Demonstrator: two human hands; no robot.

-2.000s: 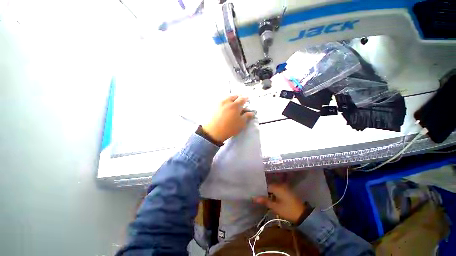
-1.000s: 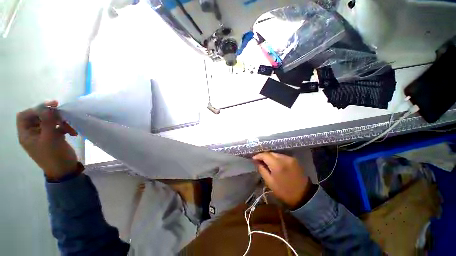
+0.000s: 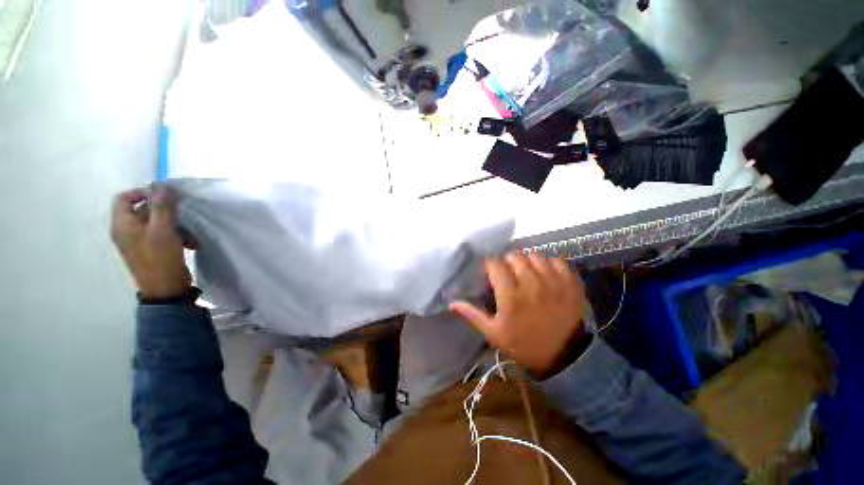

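A light grey fabric piece (image 3: pixel 313 256) hangs loosely between my hands over the front edge of the white machine table. My left hand (image 3: pixel 154 242) pinches its far left corner near the table's left end. My right hand (image 3: pixel 532 308) is at its right end, with the fingers on the cloth and the thumb below; the cloth's edge there is bunched. The sewing machine's needle area (image 3: pixel 423 90) is behind the fabric and no cloth reaches it. The table around the fabric is washed out by the lamp.
Black ribbed pieces (image 3: pixel 663 156) lie partly under a clear plastic bag (image 3: pixel 606 71), beside small black labels (image 3: pixel 517 166). A black block (image 3: pixel 810 137) with a white cable sits at the table's right. A blue bin (image 3: pixel 684 332) holds scraps below. Grey cloth (image 3: pixel 308 407) is heaped by my lap.
From stretched out, the fabric has spread and slackened over the table edge. My left hand has moved right from the far left. My right hand has turned flatter and lies over the cloth's end.
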